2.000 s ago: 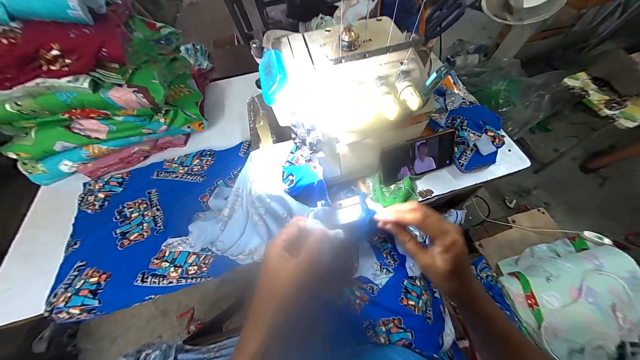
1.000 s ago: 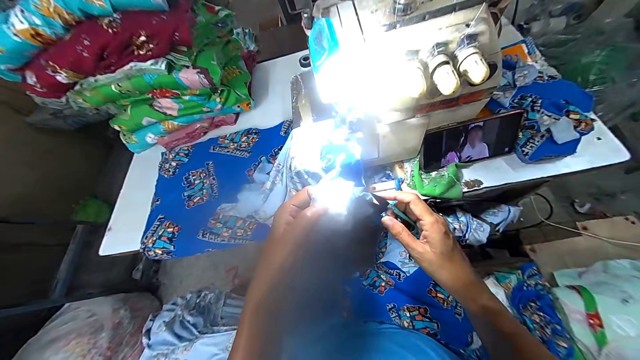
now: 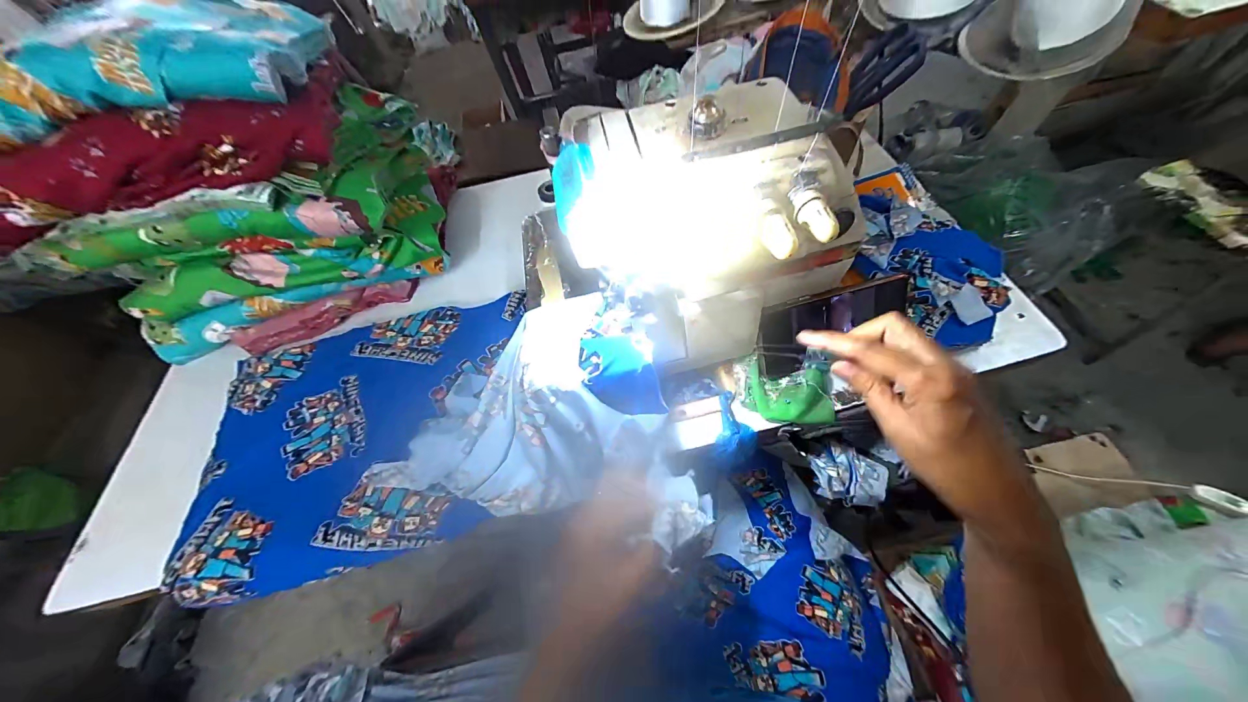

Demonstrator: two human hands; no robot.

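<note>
An industrial sewing machine [image 3: 721,195], its lamp glaring, stands on the white table [image 3: 107,546]. Pale blue printed fabric [image 3: 526,419] lies bunched at its needle area, over blue printed fabric [image 3: 390,468]. My left hand [image 3: 614,526] is strongly blurred at the near edge of the pale fabric; its fingers and any grip cannot be made out. Raised at the right of the machine, my right hand [image 3: 897,390] has its index finger extended beside a green cloth piece [image 3: 790,390] and in front of a propped phone [image 3: 838,312]. Nothing shows between its fingers.
Folded printed fabrics [image 3: 244,214] are stacked at the left of the table. Blue fabric scraps [image 3: 946,273] lie at the right end. Thread cones [image 3: 1053,39] stand behind, and a pale plastic bag [image 3: 1160,595] sits low at the right.
My hands, close together near the needle area before, are now apart. The right one has moved away to the right and up, beside the phone.
</note>
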